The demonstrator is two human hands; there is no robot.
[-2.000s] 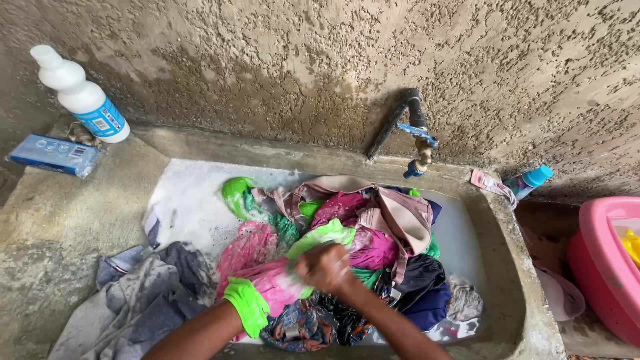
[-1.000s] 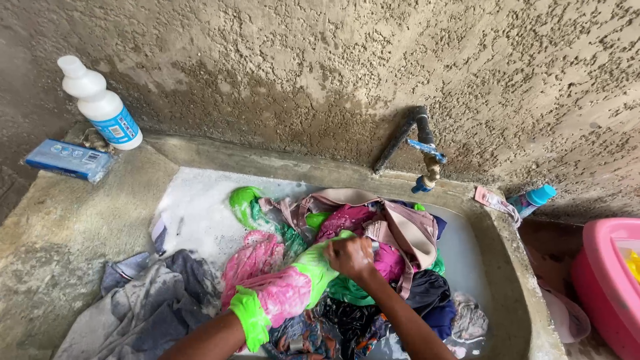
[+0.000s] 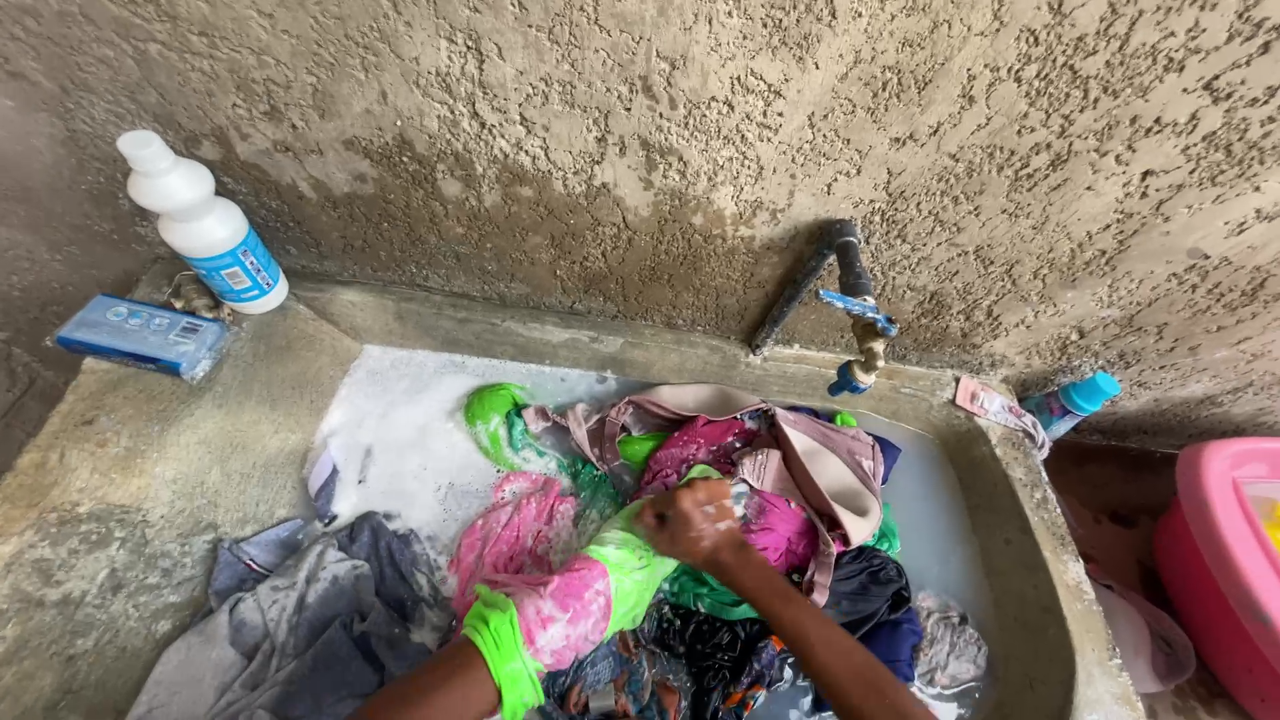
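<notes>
My right hand (image 3: 692, 520) is closed on the far end of a wet pink and lime-green garment (image 3: 630, 565), above the middle of the concrete wash basin (image 3: 1020, 560). The garment is pulled over my left forearm like a sleeve, its green band around the arm. My left hand is inside the cloth and hidden, so its fingers do not show. Around and below lie soaked clothes: a beige-pink strapped garment (image 3: 830, 470), a magenta cloth (image 3: 700, 447), a pink cloth (image 3: 520, 520) and dark pieces (image 3: 870, 580). White suds (image 3: 400, 430) float at the basin's left.
A grey garment (image 3: 310, 620) lies on the sloping left side. A white bottle (image 3: 215, 225) and a blue packet (image 3: 145, 335) stand behind it. The tap (image 3: 862, 340) juts over the back rim. At right are a turquoise-capped bottle (image 3: 1070, 405) and a pink tub (image 3: 1215, 560).
The pink and green garment is stretched further along my left forearm than two seconds ago, and its green end now covers my left hand. My right hand stays at that end.
</notes>
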